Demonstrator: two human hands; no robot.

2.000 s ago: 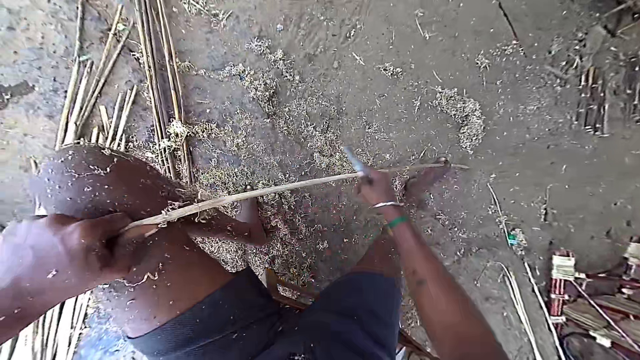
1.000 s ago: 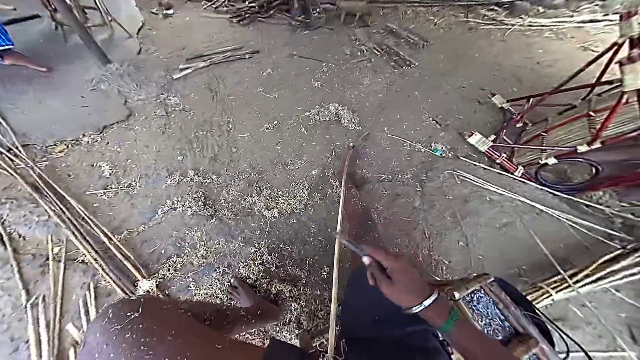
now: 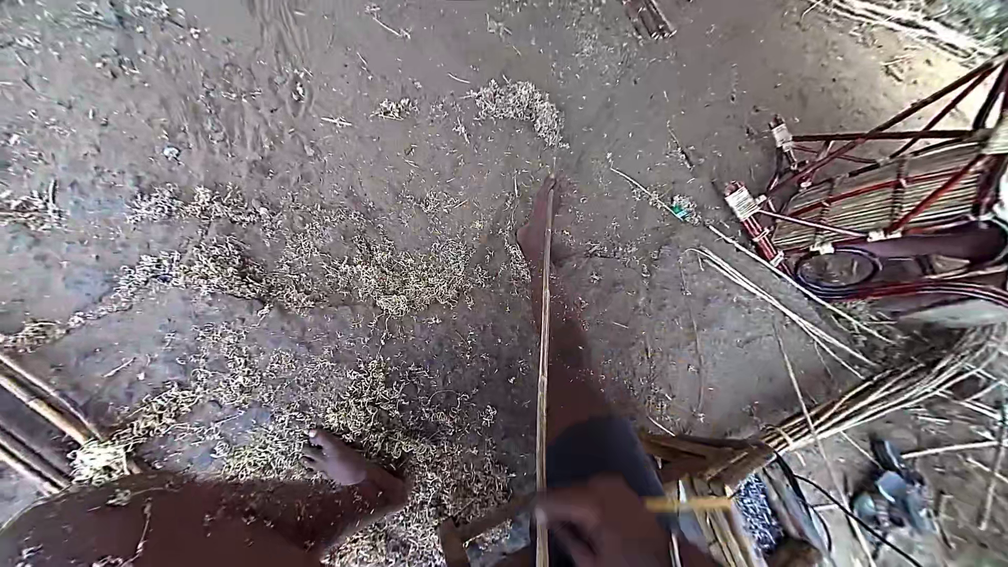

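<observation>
A long, thin split cane strip (image 3: 543, 346) runs nearly upright through the head view, from the bottom edge over my right leg to near my right foot (image 3: 539, 224). At the bottom, my right hand (image 3: 591, 516) is blurred and lies beside the strip; its grip is unclear, and no blade can be made out in it. A short yellowish bar (image 3: 689, 504), blurred too, shows just right of that hand. My left hand is out of view. My left foot (image 3: 339, 461) rests among pale shavings (image 3: 402, 276) on the ground.
A red-framed cane item (image 3: 890, 197) stands at the right, with a coil of dark cord (image 3: 836, 268). Below it lie a bundle of thin canes (image 3: 882, 398) and a wooden frame (image 3: 693, 449) near my right thigh. More canes (image 3: 43, 402) lie at the left edge.
My right hand has moved down along the strip, towards me. Two seconds ago my left hand held the strip's near end; now it is out of view. The view has turned.
</observation>
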